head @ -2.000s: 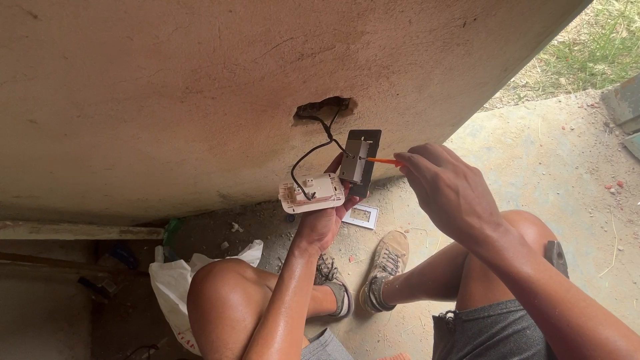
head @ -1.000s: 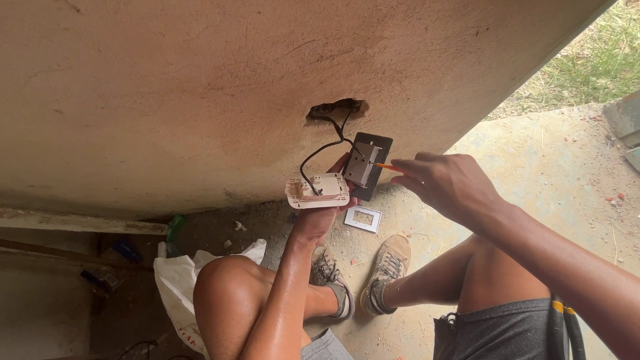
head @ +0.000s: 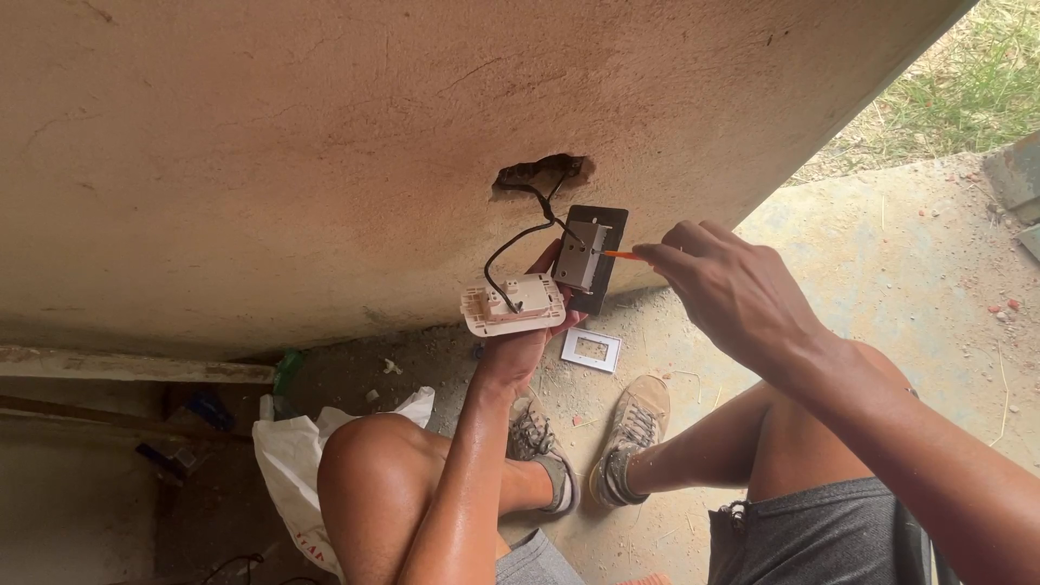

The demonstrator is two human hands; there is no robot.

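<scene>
My left hand (head: pixel 524 349) holds two wiring devices below a hole in the wall (head: pixel 540 172). One is a white plastic socket or switch unit (head: pixel 520 307), its back showing; the other is a grey module on a dark faceplate (head: pixel 608 276), also back outward. Black wires (head: pixel 496 258) run from the hole to both. Between the fingertips of my right hand (head: pixel 731 284) is a screwdriver with an orange handle (head: pixel 624 255), its tip against the side of the grey module. The fingers behind the devices are partly hidden.
A white frame plate (head: pixel 591 350) lies on the concrete floor just below my hands, near my shoes (head: pixel 638 431). A white sack (head: pixel 288 463) sits beside my knee, at left. A wooden beam (head: pixel 138 366) runs along the wall's foot. Rubble bits dot the floor.
The screwdriver stays at the grey module's side in all frames. My right hand's grip has shifted, with the fingers more curled around the handle now.
</scene>
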